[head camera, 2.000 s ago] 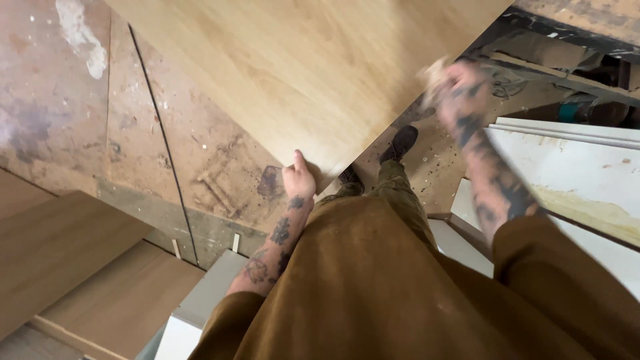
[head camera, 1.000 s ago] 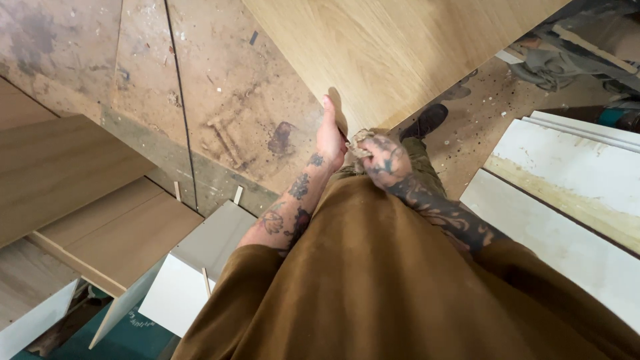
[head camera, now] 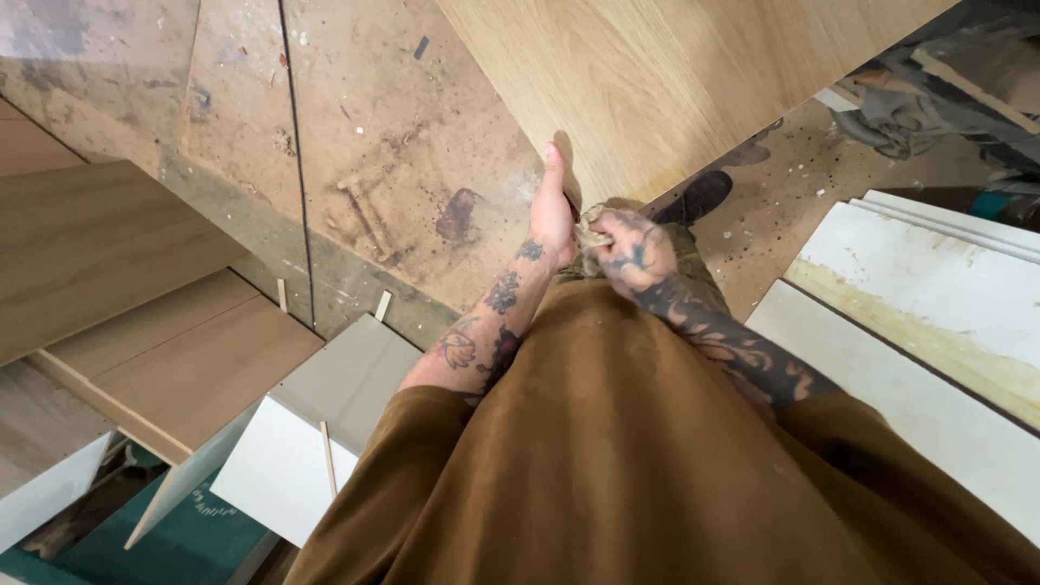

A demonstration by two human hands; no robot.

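Observation:
A wood-grain panel reaches from the top of the view down to a corner close in front of my body. My left hand is against the panel's left edge near that corner, thumb pointing up, palm turned towards the panel; its other fingers are hidden. My right hand is closed around a crumpled beige cloth or paper at the near corner, right beside my left hand. The hand is slightly blurred. Whether the cloth touches the panel's edge, I cannot tell.
Wood-grain boards and cabinet-like boxes stand at the left, with thin wooden strips on them. White panels lie stacked at the right. A dark cable crosses the stained floor. My dark shoe is beneath the panel's right edge.
My right hand has come from the panel's right edge to the near corner, beside my left hand. My left hand has gone from lying on the panel's corner to its left edge. The view has shifted.

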